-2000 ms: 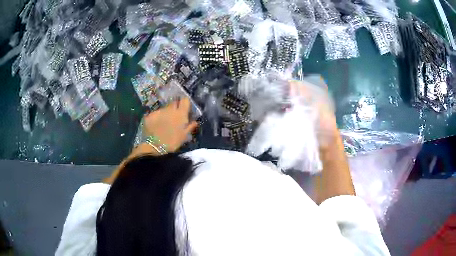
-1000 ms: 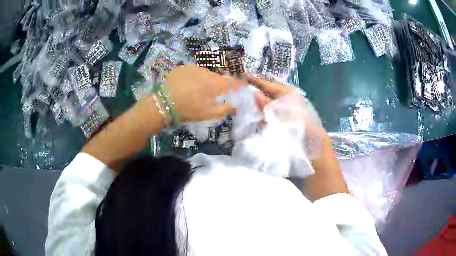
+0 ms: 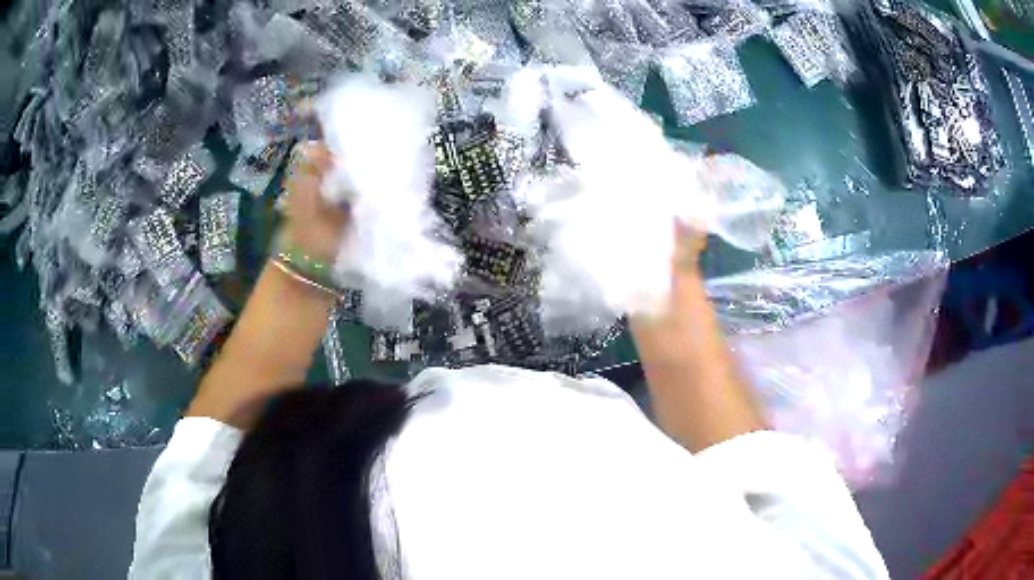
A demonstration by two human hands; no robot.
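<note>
My left hand (image 3: 308,210) holds a cloudy white wad of empty small bags (image 3: 383,187) left of centre. My right hand (image 3: 687,232) holds a larger white wad of empty bags (image 3: 612,204) right of centre. The wads hide most of the fingers of both hands. Between and below them lie loose dark circuit board modules (image 3: 496,261) with rows of gold spots. The flat clear container under them cannot be made out clearly.
A heap of bagged modules (image 3: 170,232) covers the back and left of the dark green table. A filled pack of modules (image 3: 941,108) lies far right. A clear pinkish waste bag (image 3: 839,363) hangs at the right table edge. Something red (image 3: 998,527) is lower right.
My hands, together over the modules a second ago, have moved apart. My left hand has moved left and now holds a large white wad. The camera view has shifted slightly.
</note>
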